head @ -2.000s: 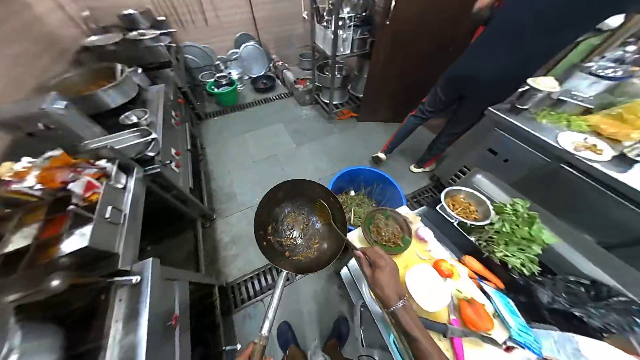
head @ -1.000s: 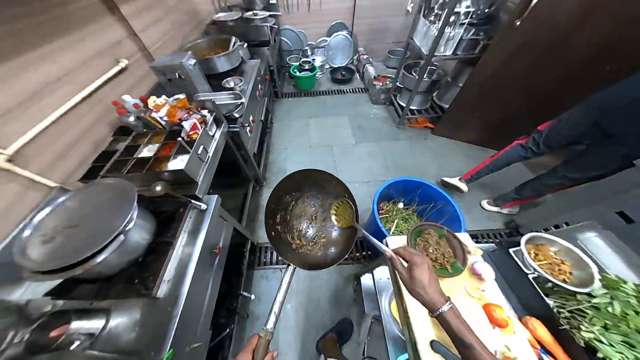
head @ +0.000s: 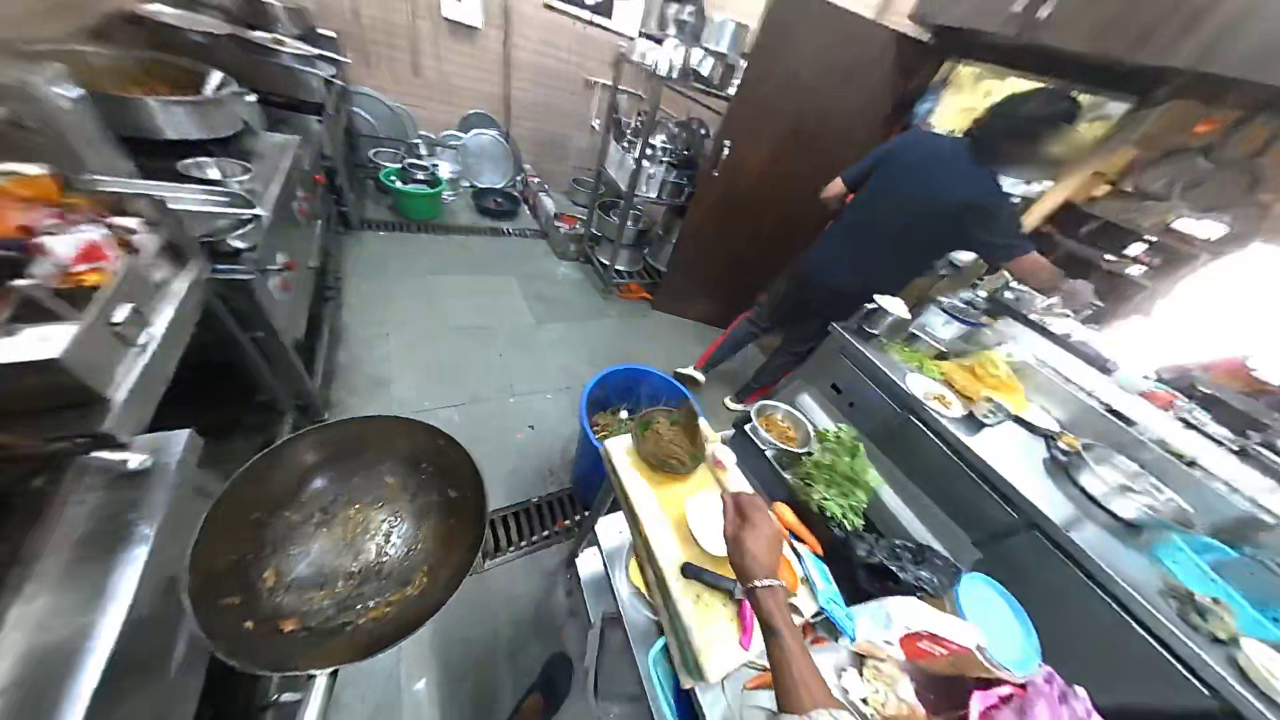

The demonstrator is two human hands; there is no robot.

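A dark wok (head: 340,545) with oily food scraps inside is tilted at the lower left; only the start of its metal handle shows at the bottom edge, and my left hand is out of view. My right hand (head: 752,535) grips a ladle (head: 692,430), whose head is over a bowl of cooked food (head: 665,440) on the far end of a yellow-stained cutting board (head: 690,540). A black-handled knife (head: 712,578) and a white round item (head: 706,520) lie on the board beside my hand. Carrots (head: 797,528) are to its right.
A blue bin (head: 590,440) with plant scraps stands beyond the board. Leafy greens (head: 835,475) and a pan of food (head: 780,428) are to the right. Stoves line the left. A person (head: 890,220) stands at the steel counter (head: 1080,500). A floor drain (head: 530,525) runs between wok and board.
The wok has moved away from the blue bin, to the left. My right hand has brought the ladle from the wok to the bowl. My left hand has left the view, which has swung right.
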